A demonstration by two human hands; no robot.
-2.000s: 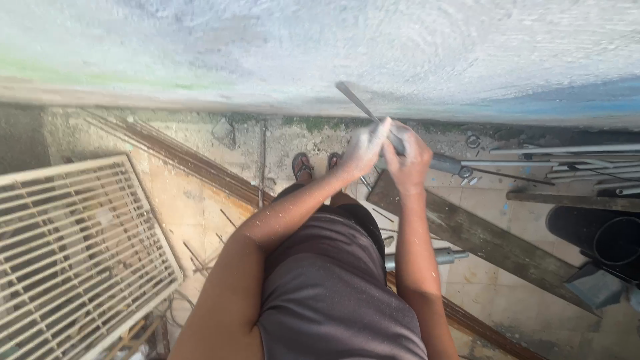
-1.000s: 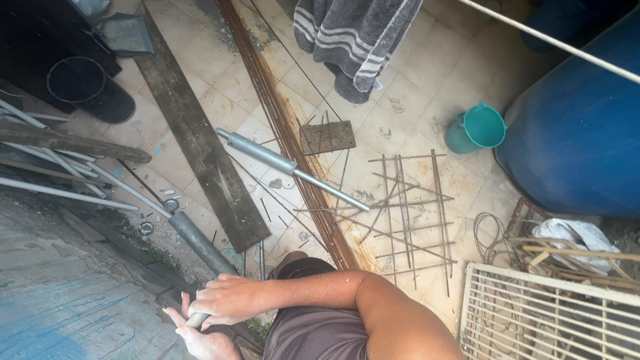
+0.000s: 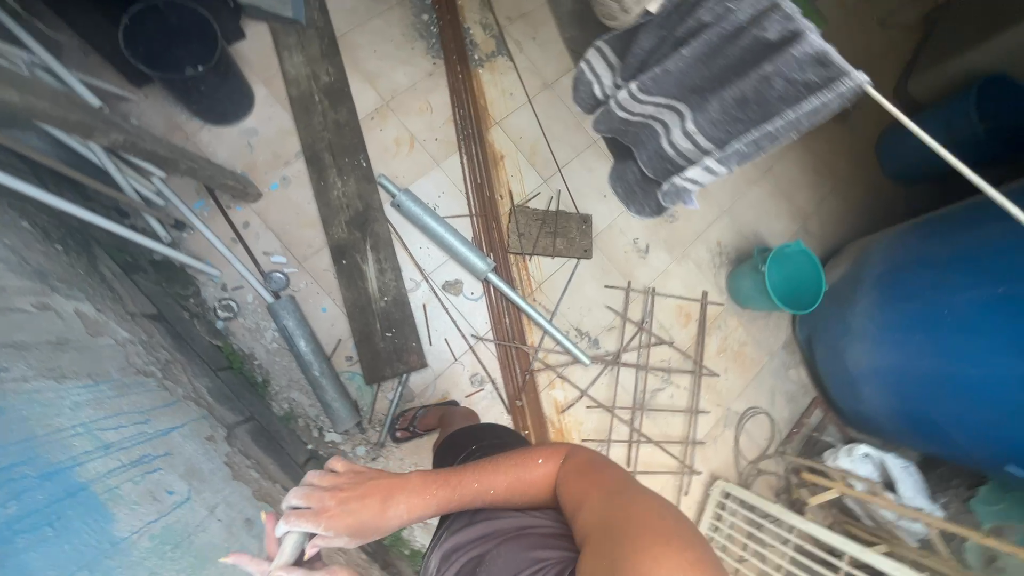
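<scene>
My right hand [image 3: 344,500], whitened with dust at the fingers, grips a grey, dust-covered piece [image 3: 290,549] at the lower left. Its full shape is hidden, so I cannot tell which tool it is. Below it, my left hand [image 3: 268,560] is partly cut off by the bottom edge; some fingers point outward beside the grey piece, and its grip is unclear. Both hands are near a rough wall [image 3: 104,448] with blue paint streaks. A grey metal cylinder with a rod [image 3: 316,364] lies by the wall foot, just above the hands.
A wooden plank [image 3: 348,200], rusty bars [image 3: 480,160], another metal cylinder [image 3: 444,232] and a rebar grid [image 3: 640,384] lie on the tiles. A teal bucket [image 3: 794,278] stands beside a blue tank [image 3: 920,336]. A striped cloth [image 3: 704,96] hangs from a rope; a white grille [image 3: 792,532] is lower right.
The view has swung strongly from the wall to the tiled floor. Two seconds ago both hands were together on a long grey tool at the wall; now they show at the lower left.
</scene>
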